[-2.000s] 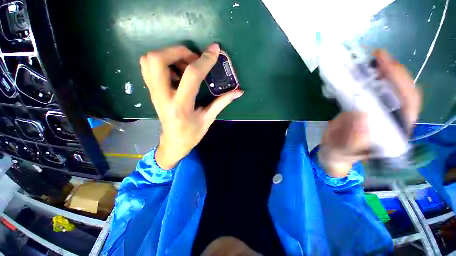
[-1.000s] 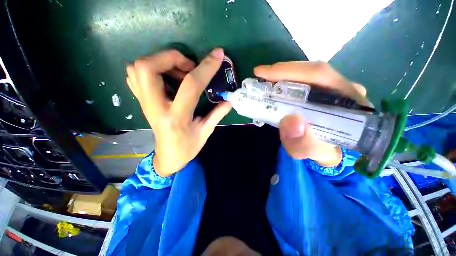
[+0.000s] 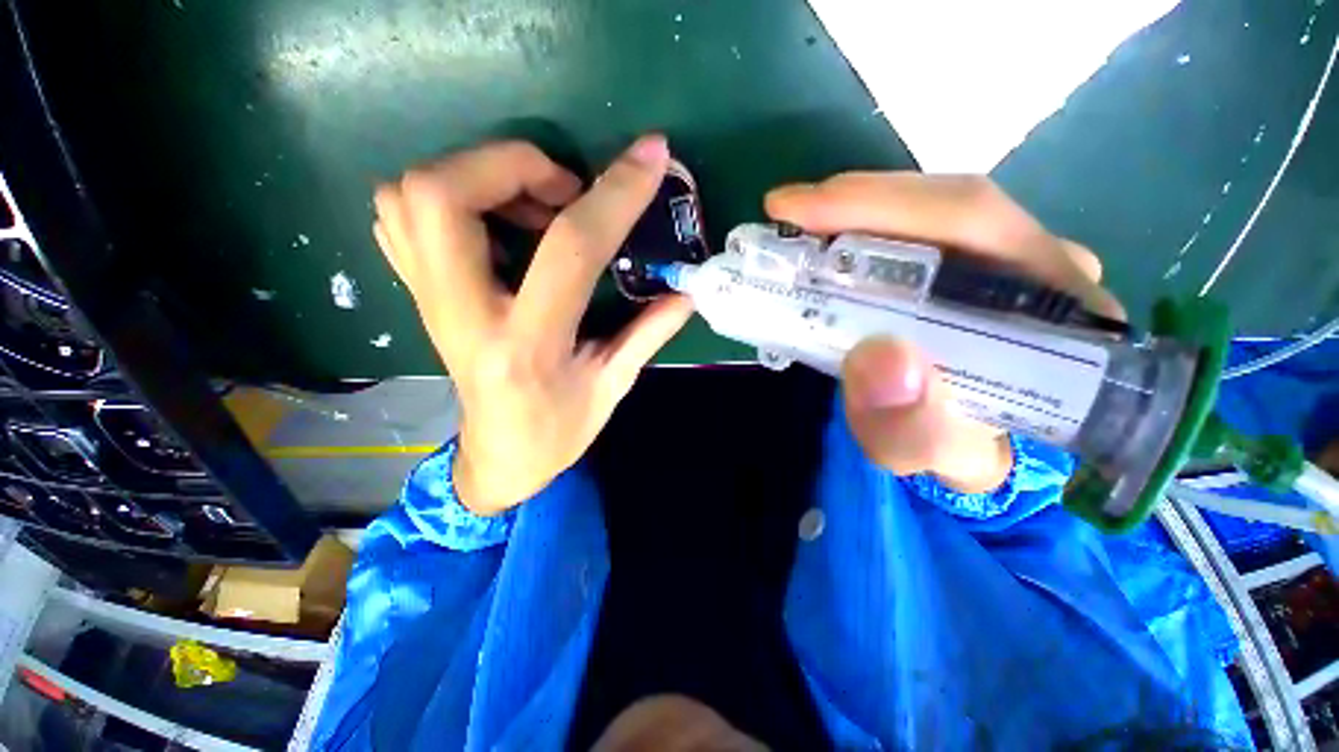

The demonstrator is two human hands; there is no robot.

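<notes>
My left hand holds a small black watch case by its edges, between thumb and index finger, at the front edge of the green bench. The case has a thin pinkish rim and a small light rectangle. My right hand holds a clear-to-white glue syringe with a printed label, lying nearly level. Its blue needle tip is at the lower part of the case; whether it touches cannot be told. A green adapter caps the rear end.
A black parts tray with cases in pockets stands at the left. A white paper sheet lies at the back. A pale hose runs from the adapter. A cardboard box and a yellow item are below left.
My right hand has brought the syringe from the right, over the paper's corner, leftward to the case. In the last second both hands and the syringe shifted only slightly right in view.
</notes>
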